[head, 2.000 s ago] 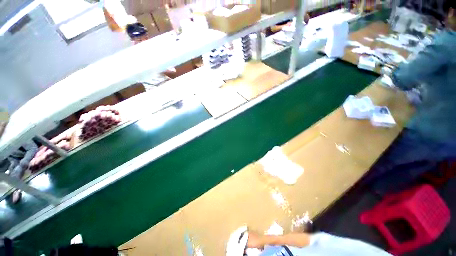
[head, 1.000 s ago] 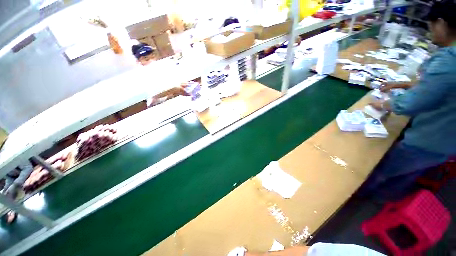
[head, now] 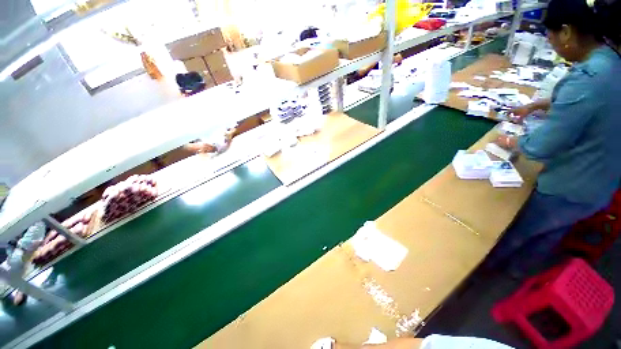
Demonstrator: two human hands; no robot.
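My right hand (head: 340,343) is at the bottom edge, mostly cut off, at the end of a bare forearm with a pale sleeve. A white thing (head: 323,343) shows at its front; whether it is held or worn cannot be told. My left hand is not in view. A small white piece (head: 374,335) lies beside the forearm. Small white scraps (head: 379,297) are strewn on the brown cardboard-covered bench (head: 293,308). A flat white sheet or cloth (head: 383,247) lies farther along it, at the belt-side edge.
A green conveyor belt (head: 272,235) runs along the bench's left side. White stacks (head: 473,165) stand on the far bench. A person in a blue-green shirt (head: 579,126) works at the right. A red plastic stool (head: 572,296) stands below. Shelving and cartons (head: 306,63) are beyond.
The view has shifted, showing more of the person at the right. My right hand and forearm sit lower, more cut off than two seconds ago. The dark shape at bottom left is gone.
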